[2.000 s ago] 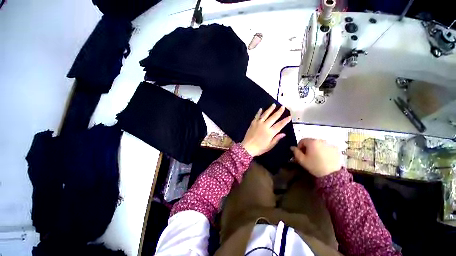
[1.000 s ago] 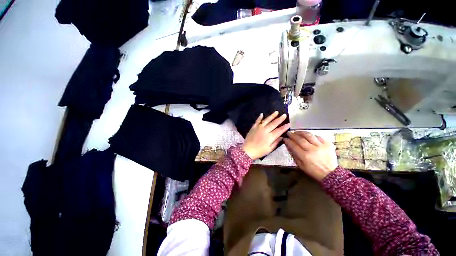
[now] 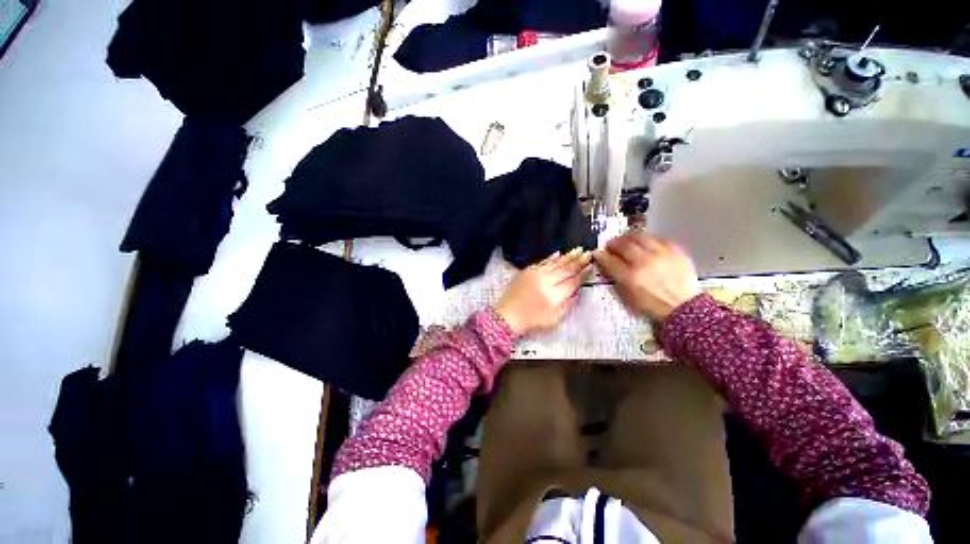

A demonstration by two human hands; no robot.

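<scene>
A black cloth piece (image 3: pixel 535 213) lies bunched on the table at the left of the needle area of the white sewing machine (image 3: pixel 734 159). Its right edge reaches the presser foot (image 3: pixel 607 225). My left hand (image 3: pixel 545 292) has its fingertips on the near edge of the cloth. My right hand (image 3: pixel 649 274) pinches the same edge just in front of the foot, its fingertips nearly touching those of my left hand. The fingers hide the cloth edge there. A rounded black stack (image 3: pixel 378 181) and a squarer black stack (image 3: pixel 324 317) lie to the left.
Dark metal snips (image 3: pixel 820 233) lie on the machine bed at the right. A crinkled clear bag (image 3: pixel 904 319) lies at the right table edge. Larger black heaps (image 3: pixel 154 441) lie far left. A short pale item (image 3: pixel 492 138) lies behind the stacks. A pink and white spool (image 3: pixel 634 32) stands behind the head.
The cloth came up from the lap and table edge to the needle area and is now bunched there. Both hands moved with it to the foot. The camera view also shifted.
</scene>
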